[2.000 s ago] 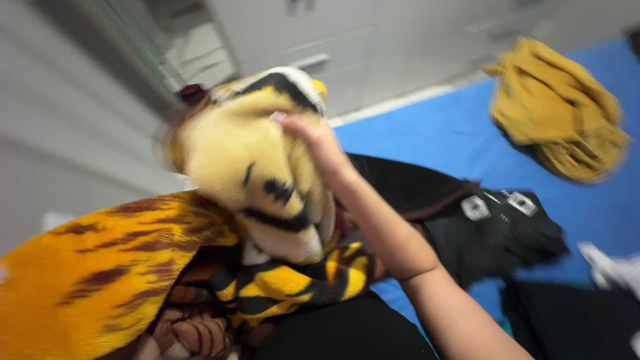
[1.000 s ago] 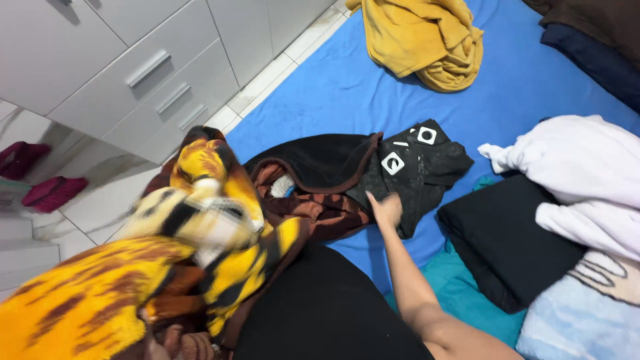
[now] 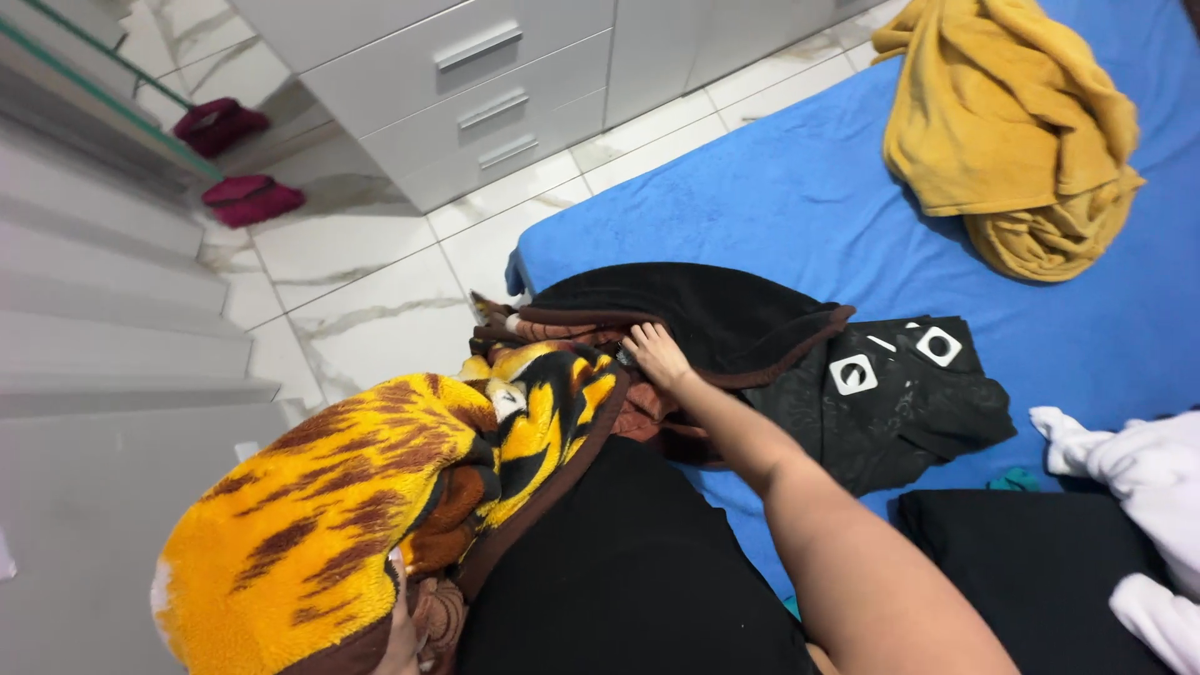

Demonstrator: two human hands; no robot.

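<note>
A plush blanket [image 3: 319,516] in yellow, orange and brown, with black markings and a brown edge, lies bunched over my lap and onto the bed corner. My left hand [image 3: 401,614] holds it at the bottom, mostly hidden by its folds. My right hand [image 3: 656,354] is on the blanket's brown part beside its black fold [image 3: 712,309]; whether the fingers grip it cannot be told. Just right of that fold a dark plastic bag or cover [image 3: 881,412] with white square prints lies on the blue bedsheet [image 3: 656,216].
A mustard blanket [image 3: 1012,122] lies heaped on the bed. Nearer are folded black cloth [image 3: 1031,553] and white cloth [image 3: 1162,478]. Grey drawers [image 3: 497,84] stand beyond a marble-look tiled floor [image 3: 366,281]. A magenta item [image 3: 251,200] lies by the mirror.
The blanket part my right hand held up two seconds ago is down. My right hand was on the dark printed item one second ago and has moved left onto the blanket.
</note>
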